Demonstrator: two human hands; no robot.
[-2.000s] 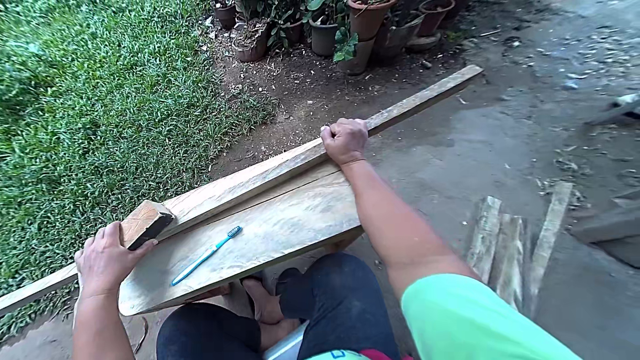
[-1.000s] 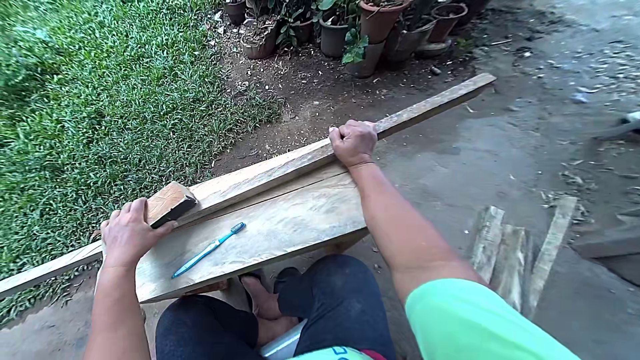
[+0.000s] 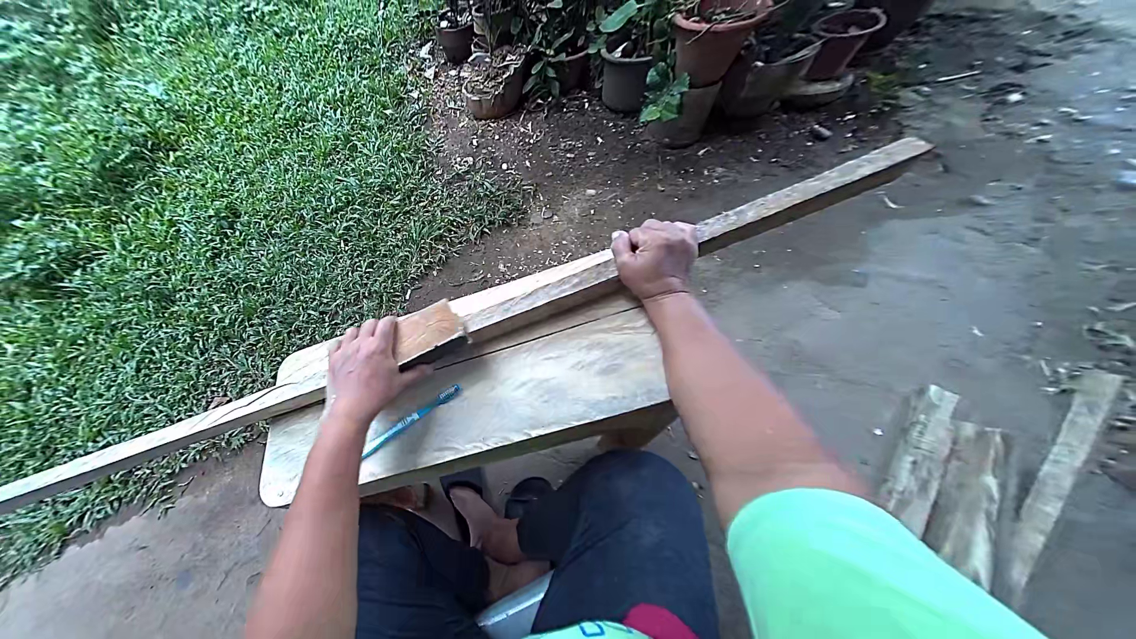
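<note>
A long wooden strip (image 3: 799,197) lies diagonally across a wooden bench top (image 3: 550,373) and sticks out past it at both ends. My right hand (image 3: 658,257) is closed around the strip near its middle. My left hand (image 3: 364,368) grips a wooden block with a dark underside (image 3: 429,332), which rests against the strip; whether the underside carries sandpaper I cannot tell. A blue toothbrush (image 3: 410,421) lies on the bench top just right of my left wrist, bristle end away from me.
Several weathered wood pieces (image 3: 963,497) lie on the wet ground at the right. Potted plants (image 3: 701,53) stand beyond the bench, and grass (image 3: 240,177) grows at the left. My knees (image 3: 621,532) are close to the bench's near edge.
My left hand and the block have moved up along the strip, toward my right hand. My right hand keeps its hold on the strip.
</note>
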